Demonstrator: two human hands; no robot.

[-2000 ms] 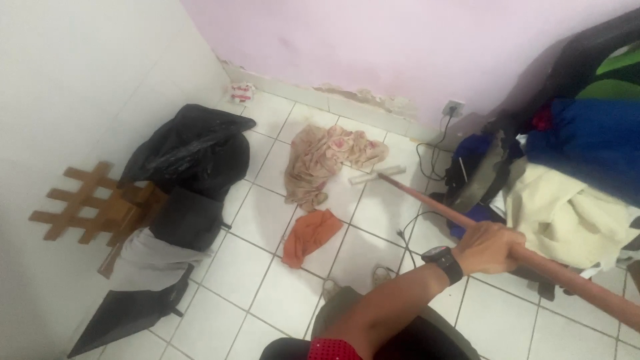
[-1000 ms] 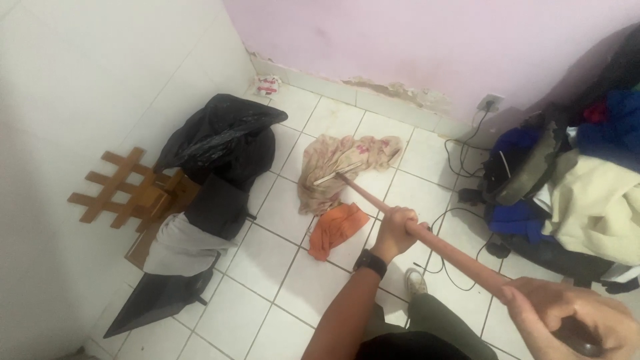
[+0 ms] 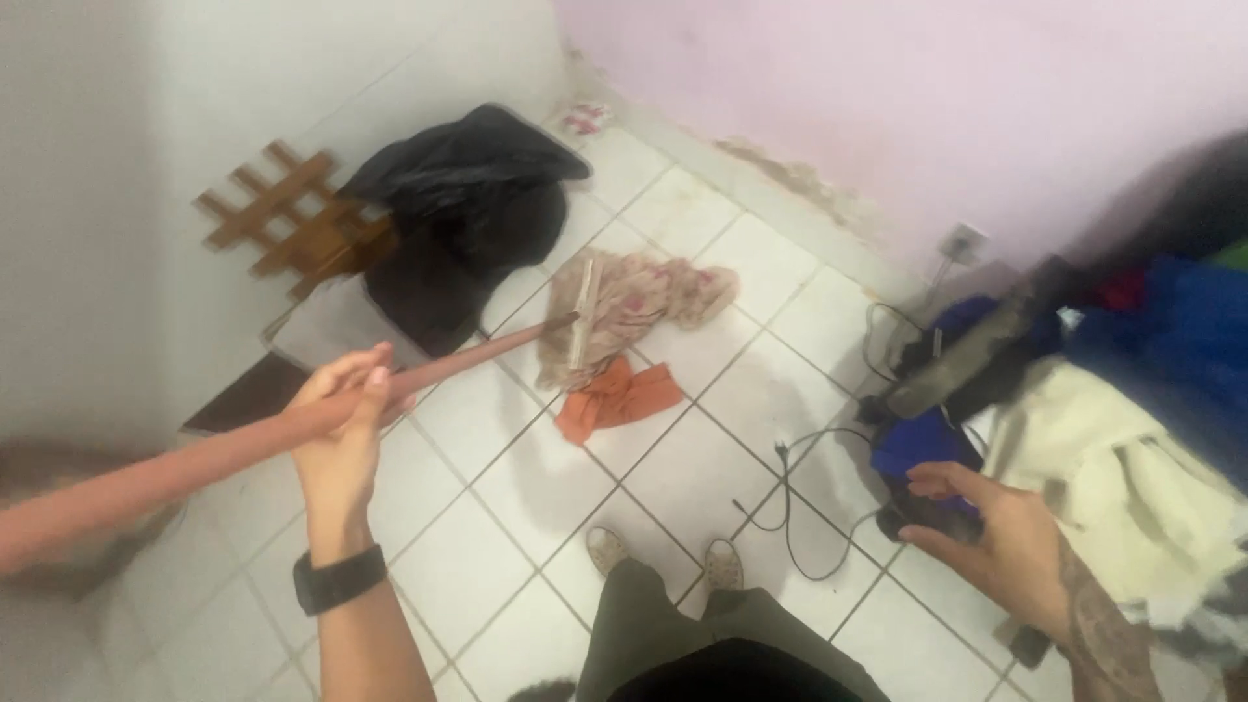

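My left hand (image 3: pixel 346 419), with a black watch on the wrist, is closed around a long reddish-brown pole (image 3: pixel 458 363). The pole's far end meets a pale crossbar (image 3: pixel 584 312), like that of a floor squeegee, which lies on a crumpled beige patterned cloth (image 3: pixel 639 297). An orange cloth (image 3: pixel 619 398) touches the beige one on the white tiled floor. My right hand (image 3: pixel 994 546) hangs at the right with thumb and fingers apart, holding nothing, in front of a pile of fabric.
A black plastic bag (image 3: pixel 468 166) and a wooden lattice piece (image 3: pixel 283 210) stand by the left wall. At right are a cream cloth (image 3: pixel 1102 478), blue fabric (image 3: pixel 1160 331) and a black cable (image 3: pixel 788 517) on the floor. A wall socket (image 3: pixel 962 242) is above.
One second ago both hands were on the pole; my right hand has let go. The pole's near end has swung from the right to the left. The view has shifted.
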